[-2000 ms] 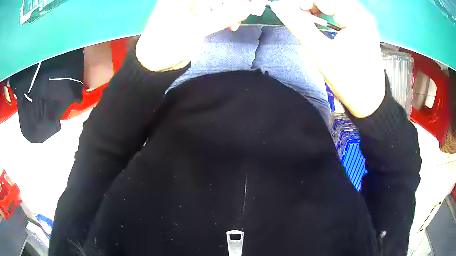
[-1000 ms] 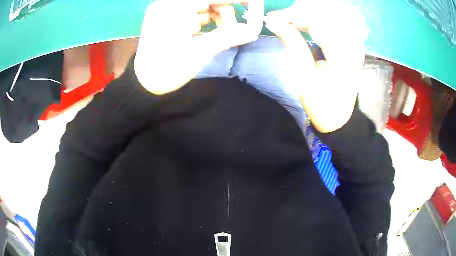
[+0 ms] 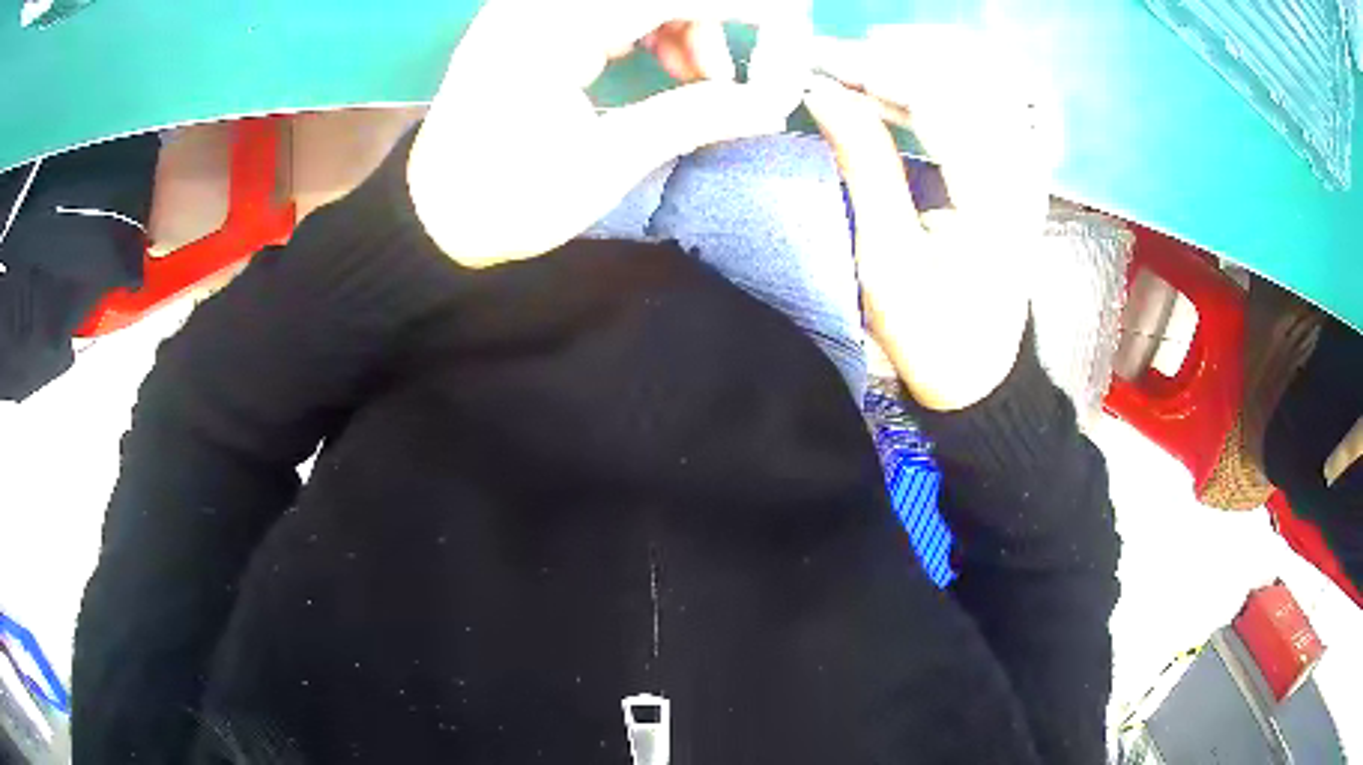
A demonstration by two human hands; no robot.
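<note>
My left hand [image 3: 598,127] and my right hand [image 3: 957,150] are at the top middle of the view, above the near edge of the green-topped table [image 3: 284,57]. Both are overexposed to near white. Their fingertips meet or nearly meet around a small white piece [image 3: 776,67], whose outline blurs into the bright fingers. Which hand grips it is hard to tell. The fingers of both hands are bent. Any other small part between them is hidden by the glare.
A clear ribbed tray [image 3: 1271,75] lies on the table at top right. Below the edge are stacked clear trays [image 3: 1084,307], blue trays [image 3: 921,516] and red stools [image 3: 1188,351]. Dark cloth [image 3: 68,269] hangs at left. A red box [image 3: 1280,640] is at lower right.
The view has shifted, so the trays and stool on the right sit further left. The white rod seen by my right hand two seconds ago no longer shows. My hands stay together.
</note>
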